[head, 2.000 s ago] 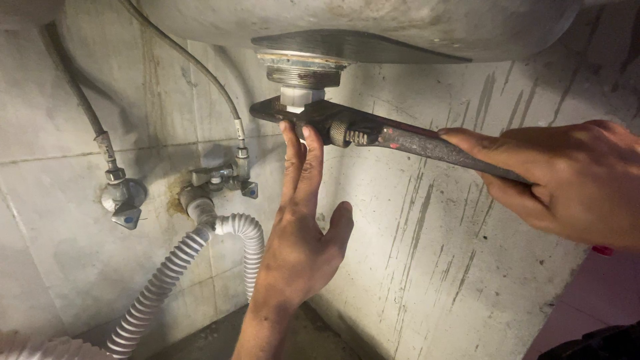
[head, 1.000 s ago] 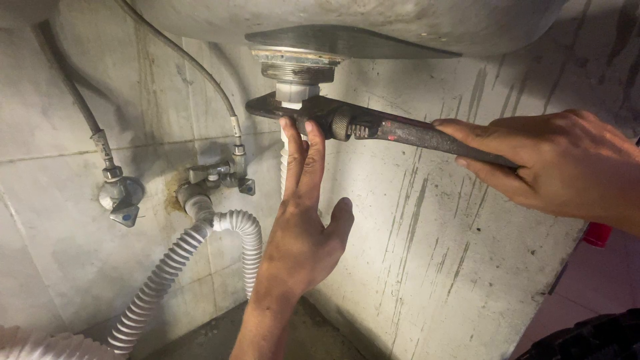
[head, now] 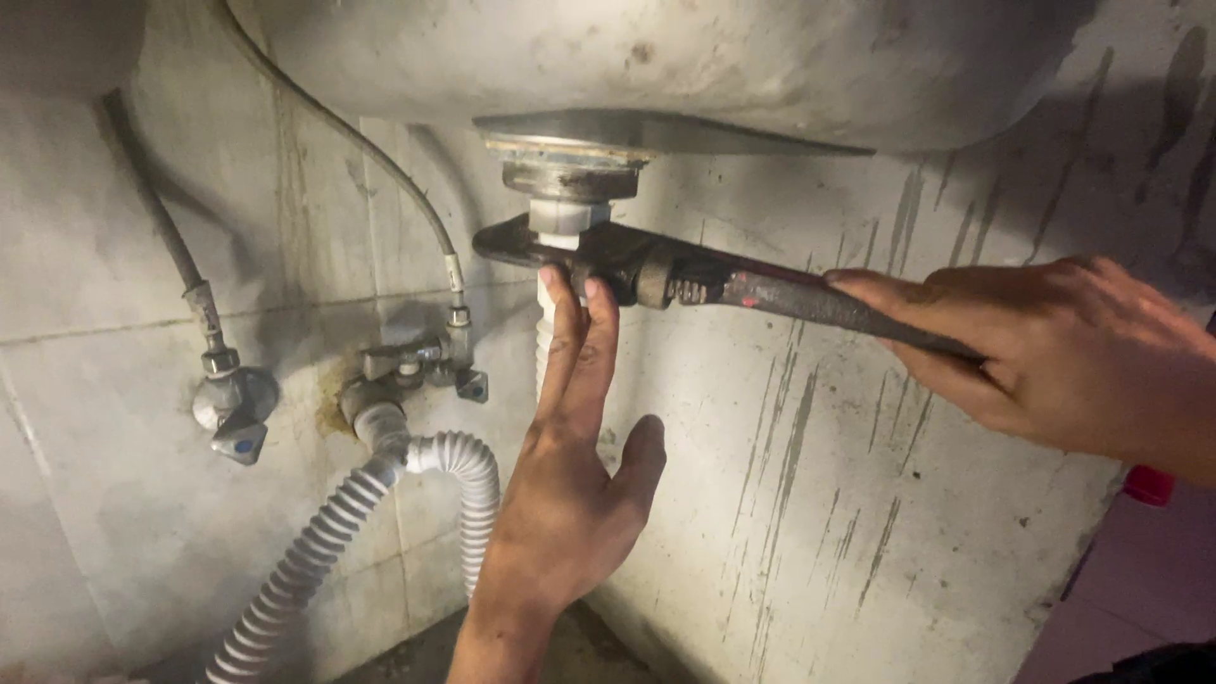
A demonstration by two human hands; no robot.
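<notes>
My right hand [head: 1054, 351] grips the handle of a dark pipe wrench [head: 807, 294], which points left and slightly up. The wrench's jaws sit around the lower part of a white plastic nut [head: 568, 217] below the threaded sink drain fitting [head: 570, 179]. My left hand [head: 575, 465] is raised under the jaws; two extended fingertips touch their underside, and the thumb stands apart. Behind those fingers a white corrugated hose [head: 545, 332] hangs down from the nut, partly hidden.
The sink basin's underside [head: 646, 66] hangs overhead. At left are an angle valve [head: 233, 404] with a braided hose [head: 152, 199], another valve [head: 456, 351], and grey corrugated drain hoses [head: 304, 560] at a wall outlet. A stained wall [head: 836, 456] stands at right.
</notes>
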